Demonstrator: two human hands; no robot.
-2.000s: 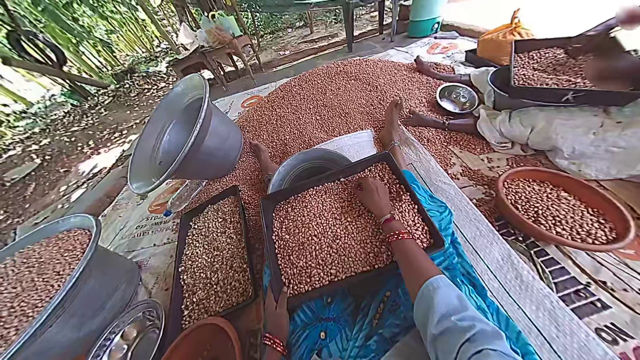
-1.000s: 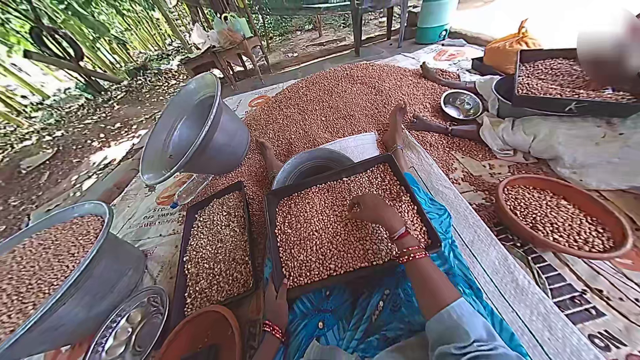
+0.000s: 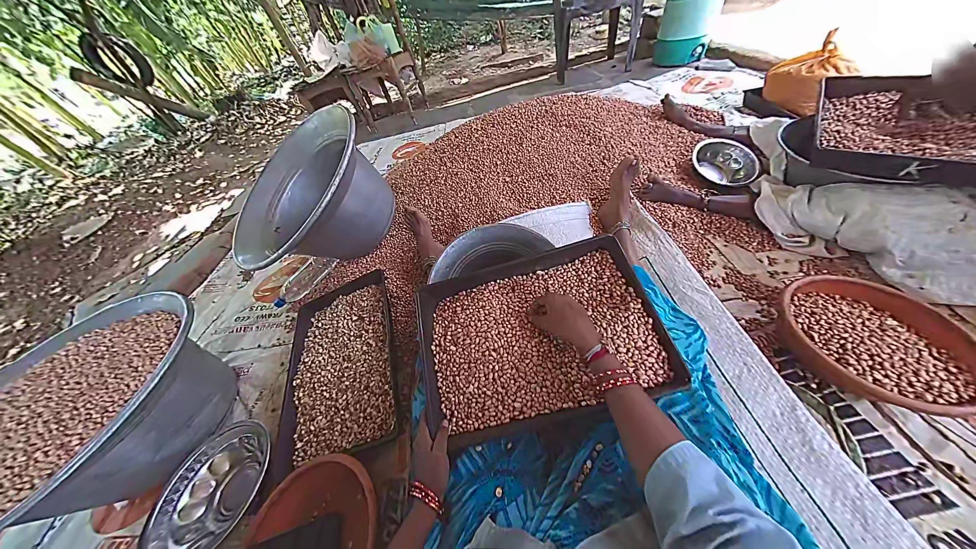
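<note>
A black tray (image 3: 681, 374) full of reddish-brown nuts or beans (image 3: 503, 358) rests over my lap, its far side over a round metal basin (image 3: 488, 248). My left hand (image 3: 431, 457) grips the tray's near left corner, thumb on the rim. My right hand (image 3: 564, 319) is on the nuts near the tray's middle, fingers curled down; whether it holds any is hidden. Left of the tray lies a narrower dark tray (image 3: 390, 343) of paler pieces. Beyond my feet spreads a large heap of the same nuts (image 3: 534, 152).
At left stand a tilted metal pot (image 3: 358, 206), a metal tub (image 3: 152, 435) of nuts, a steel plate (image 3: 210, 488) and a brown bowl (image 3: 320, 496). A clay-coloured bowl (image 3: 808, 366) of nuts is at right. Another person sits upper right by a black tray (image 3: 900, 164) and small steel bowl (image 3: 724, 162).
My right hand has moved from the far part of the tray's nuts toward its middle. My left hand has stayed at the tray's near left corner.
</note>
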